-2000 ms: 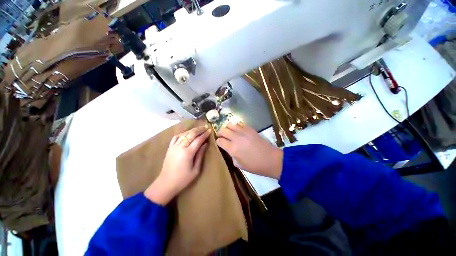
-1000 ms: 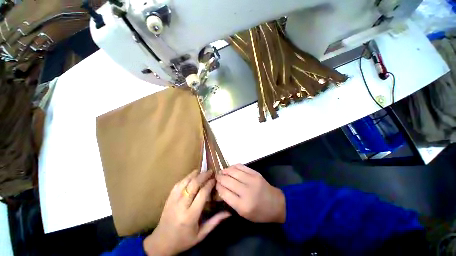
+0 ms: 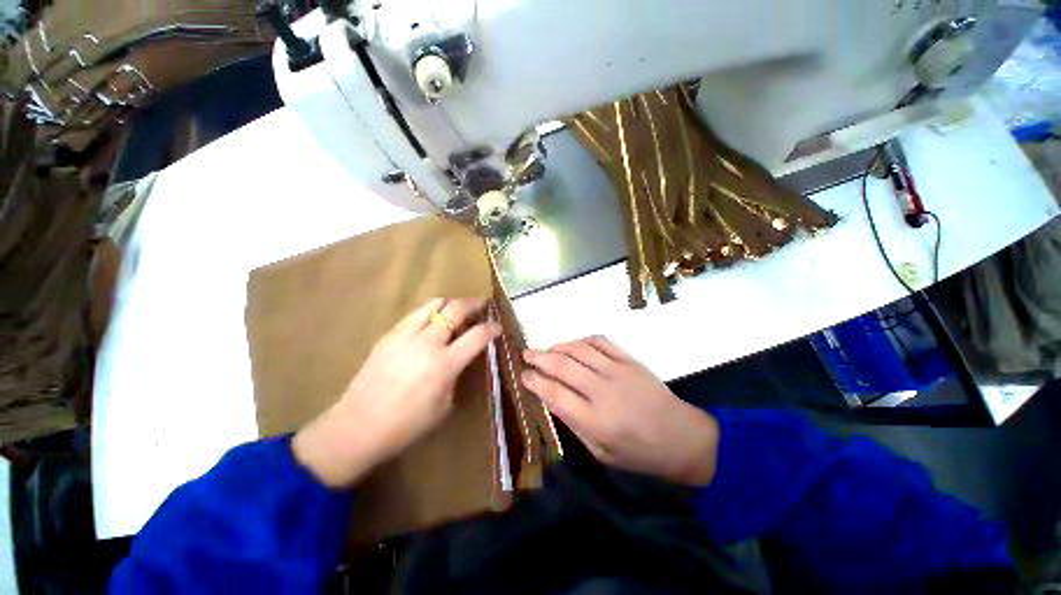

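A tan-brown fabric panel lies on the white table, its top corner under the presser foot of the white sewing machine. A dark brown zipper with a gold line runs down the panel's right edge, with a white strip beside it. My left hand lies on the panel, its fingertips at the edge beside the zipper. My right hand is on the zipper's right side, its fingertips touching the layers there. Whether its fingers pinch them is unclear.
A zipper bundle fans out under the machine arm. A red and black item with a thin dark cord lies at right. Brown pieces are piled at far left, others with pale curved lines behind. A blue thing shows below the table's right side.
Since one second ago, both hands have moved up along the panel's right edge towards the presser foot. My left hand now lies flatter on the panel. The camera view has shifted slightly.
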